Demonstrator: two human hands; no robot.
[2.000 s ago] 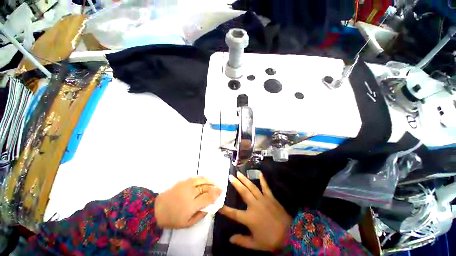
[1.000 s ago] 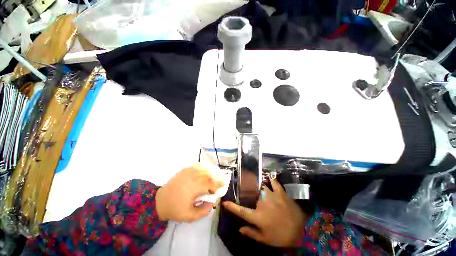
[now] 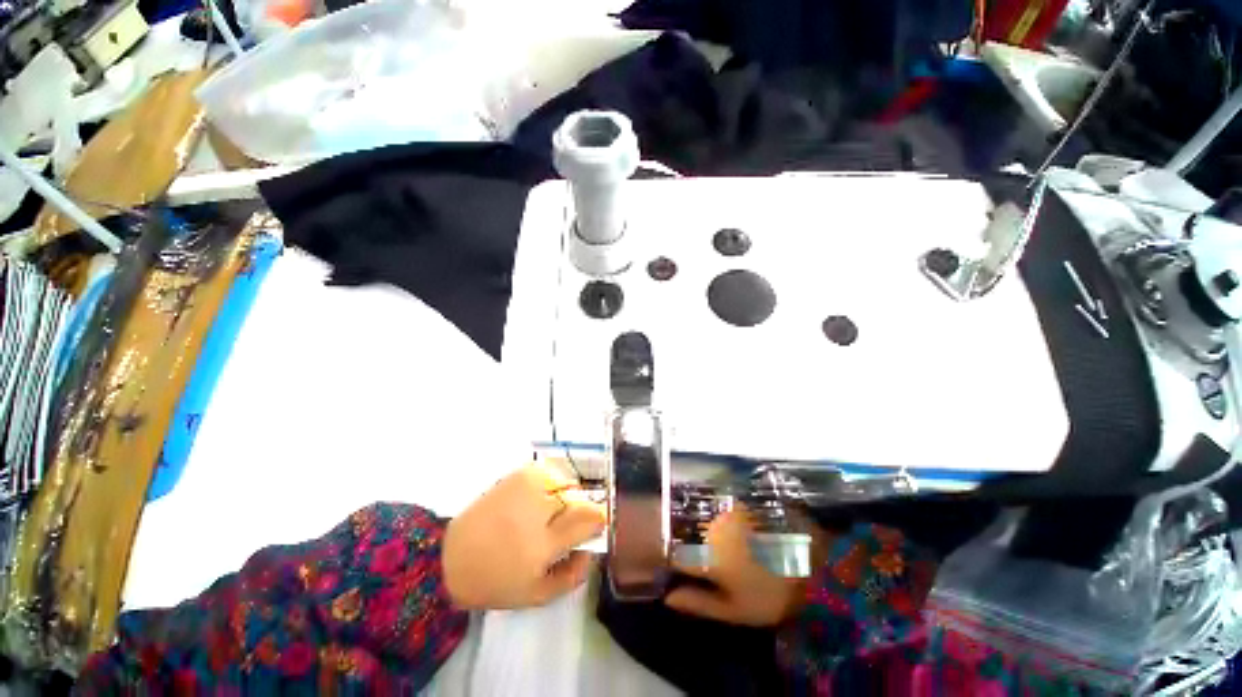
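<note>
The white sewing machine head (image 3: 817, 395) lies in front of me, with its upright metal guard (image 3: 638, 504) at the left end. My left hand (image 3: 515, 545) is just left of the guard, fingers curled on a white strip (image 3: 595, 542) that barely shows at the fingertips. My right hand (image 3: 742, 579) is right of the guard, low under the head, over the black garment piece (image 3: 681, 643); its fingertips are partly hidden by the guard and metal parts. Pale white cloth (image 3: 545, 660) hangs below my left hand. The needle and presser foot are hidden.
A black fabric band (image 3: 1090, 341) drapes over the head's right part. Black cloth (image 3: 422, 225) lies behind left. A plastic-wrapped brown board (image 3: 136, 409) and striped stack (image 3: 27, 341) are at far left. A clear bag (image 3: 1049, 613) is at lower right. A pale post (image 3: 597, 191) rises from the head.
The view has moved closer over the machine head, then shifted slightly. My right hand has gone from spread flat on black cloth to bent fingers beside the guard. My left hand has moved up nearer the guard.
</note>
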